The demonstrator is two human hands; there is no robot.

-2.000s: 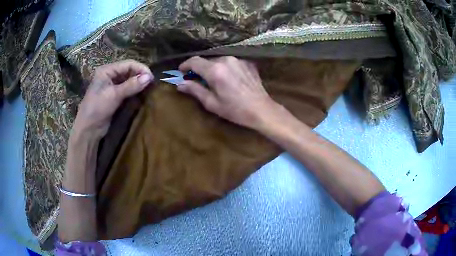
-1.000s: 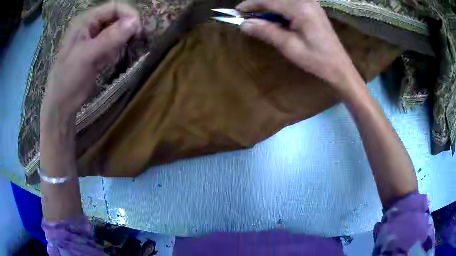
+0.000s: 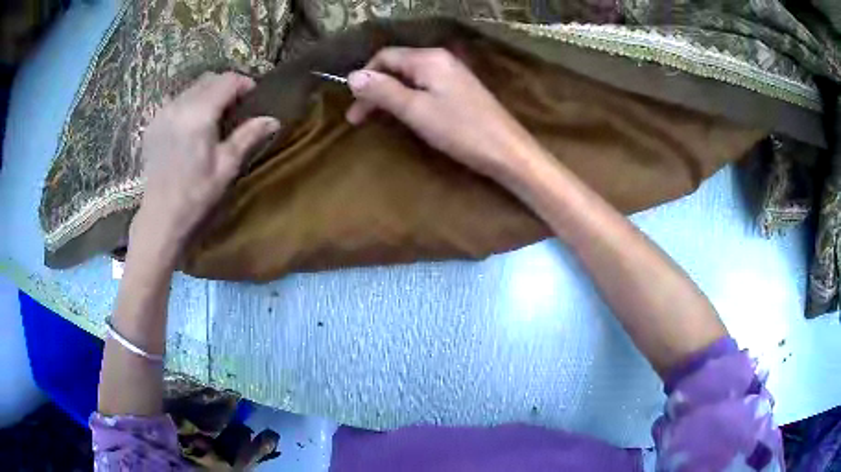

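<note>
A garment with smooth rust-brown lining (image 3: 396,212) lies spread on the table. Its paisley fabric (image 3: 120,120) shows at the left and along the top, with gold lace trim (image 3: 664,55) beside a plain dark band (image 3: 793,115). My right hand (image 3: 433,106) is over the lining near the band and holds thread snips (image 3: 330,76), whose thin blade points left; their grip is hidden in my palm. My left hand (image 3: 203,138) is at the left on the band, thumb and fingers apart, with no cloth visibly pinched.
The pale blue-white table (image 3: 387,341) has a curved near edge and small dark clippings. A blue bin (image 3: 65,359) stands below its left edge, with patterned cloth (image 3: 207,424) beside it. A garment sleeve end (image 3: 784,198) hangs at the right. My purple clothing is at the bottom.
My left hand has opened from a pinch and moved lower. My right hand has moved left and down with the snips from a second ago; the blades now show edge-on.
</note>
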